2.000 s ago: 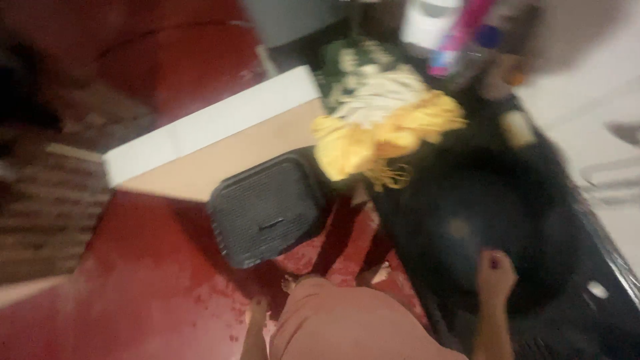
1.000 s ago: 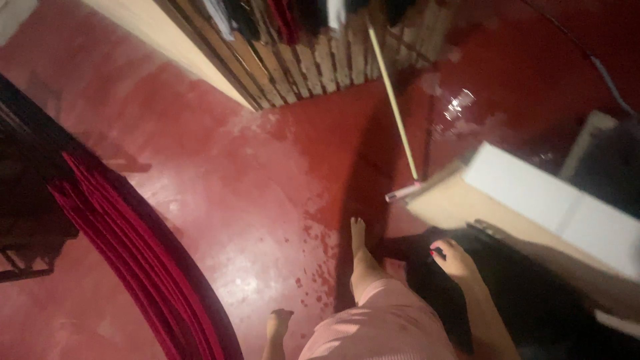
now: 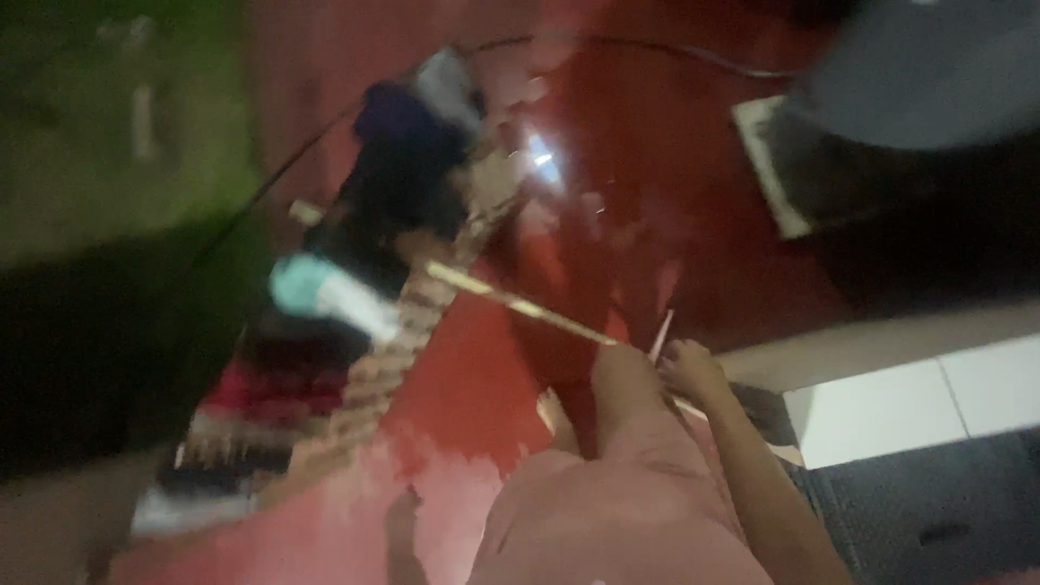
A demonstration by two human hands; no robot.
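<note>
My right hand (image 3: pixel 692 370) is low beside my bare knee, its fingers curled next to a thin pale strip (image 3: pixel 663 333). Blur hides whether the fingers hold that strip or only pass near it. A long yellowish pole (image 3: pixel 524 306) slants across the red floor, from a slatted wooden rack (image 3: pixel 406 325) toward my knee, where its lower end is hidden. My left hand does not show.
Dark, white and teal cloths (image 3: pixel 301 284) hang over the rack at left. A tiled ledge (image 3: pixel 886 410) with a dark ribbed container (image 3: pixel 934 504) below it stands at right. A large grey tub (image 3: pixel 918 73) is at upper right. The red floor (image 3: pixel 455 406) has shiny wet patches.
The view has swung strongly. My right hand, over a black surface two seconds ago and near the ledge one second ago, is now beside my knee by the pale strip.
</note>
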